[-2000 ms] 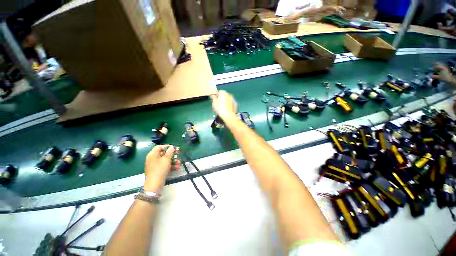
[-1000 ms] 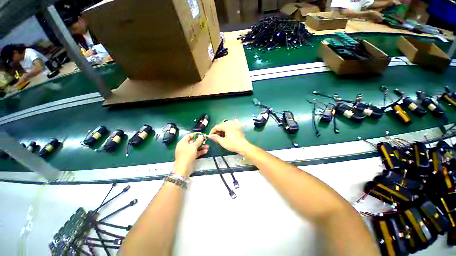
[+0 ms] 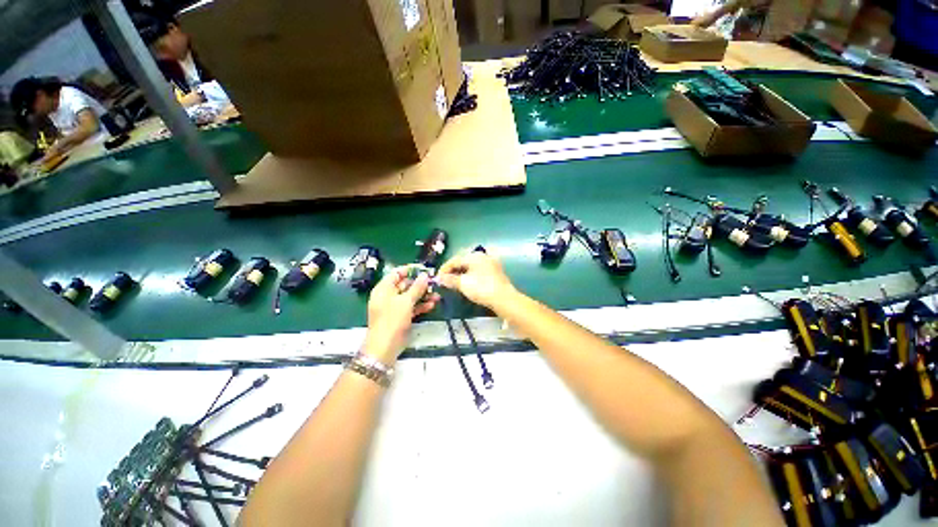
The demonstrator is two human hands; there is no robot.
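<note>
My left hand (image 3: 399, 299), with a bracelet at the wrist, holds a small green circuit board (image 3: 415, 273) between its fingertips, mostly hidden by them. Two black cable leads (image 3: 468, 355) hang down from the held part over the belt's edge, their plugs above the white bench. My right hand (image 3: 473, 280) pinches at the right side of the board, fingertips close to the left hand's; what it pinches is too small to tell. A black battery pack (image 3: 433, 247) lies on the belt just beyond my hands.
The green conveyor belt (image 3: 339, 221) carries spaced battery packs. Stacked green panels (image 3: 144, 468) with black cables lie at left. Yellow-striped packs (image 3: 823, 401) are piled at right. A large cardboard box (image 3: 319, 82), a black cable bundle (image 3: 578, 67) and open trays (image 3: 741, 139) stand beyond. People sit at far left.
My right hand has come back from over the belt to meet my left hand at the board. Since one second ago the hands have barely moved; the view has turned slightly.
</note>
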